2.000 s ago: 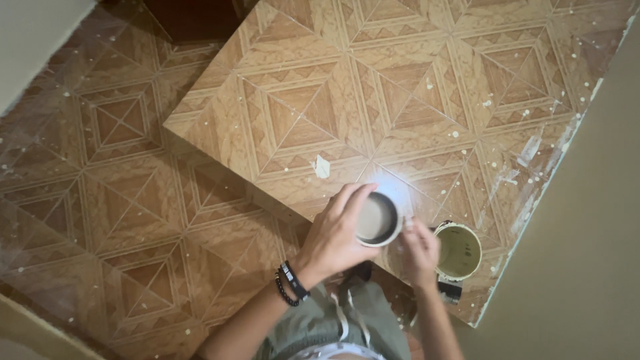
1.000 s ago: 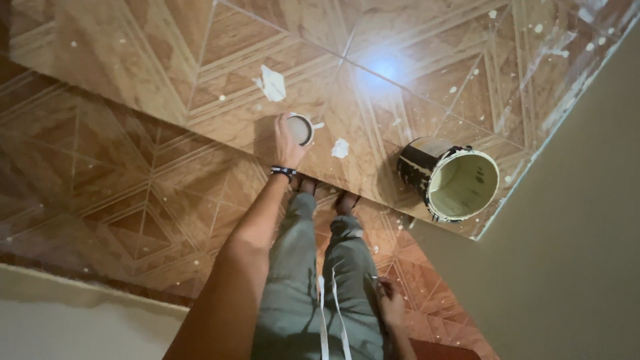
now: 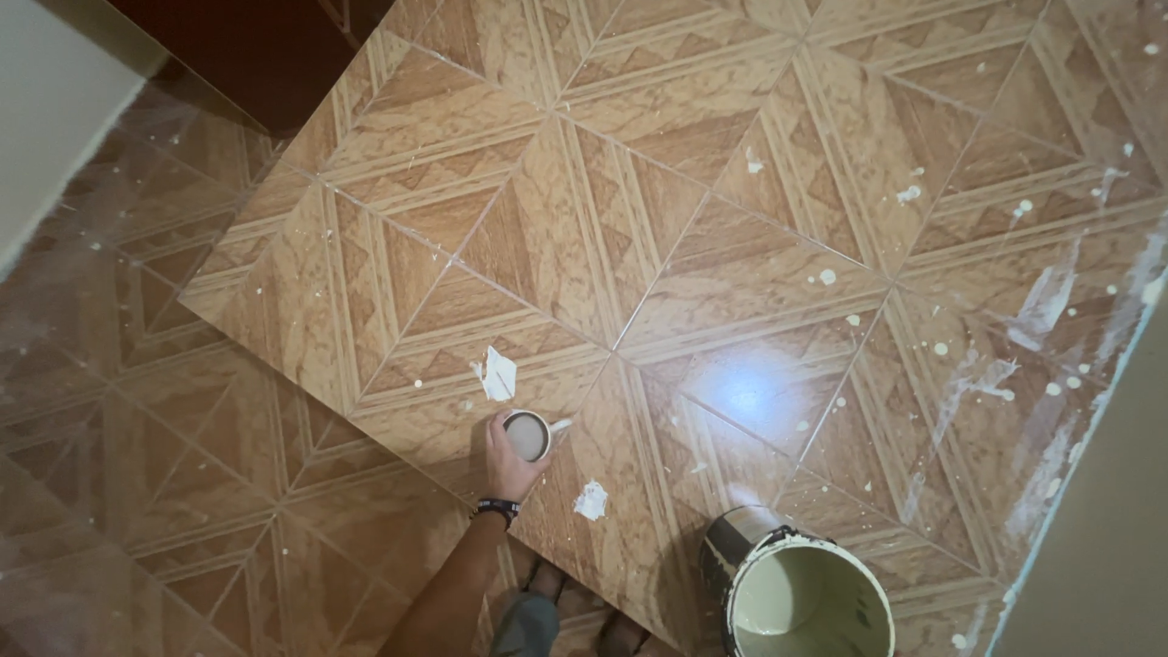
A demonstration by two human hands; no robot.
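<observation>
My left hand (image 3: 513, 464), with dark bracelets at its wrist, is wrapped around a mug (image 3: 529, 436) near the edge of a raised tiled surface. The mug holds a greyish-white liquid, and its handle points right. A white paint patch (image 3: 499, 374) lies just above the mug, and another patch (image 3: 591, 501) is to its lower right. Farther right stands a paint-smeared bucket (image 3: 812, 598), pale inside. My right hand is out of view.
The raised tiled surface (image 3: 566, 274) has paint drops and smears toward the wall (image 3: 1104, 547) on the right. Its edge drops to a lower tiled floor (image 3: 201, 456) at left. A dark reddish-brown object (image 3: 265, 46) is at the upper left. My feet are below the edge.
Two seconds ago both my hands were at the mug above my lap; a second ago my left hand alone had it near the edge. My right hand has left the view.
</observation>
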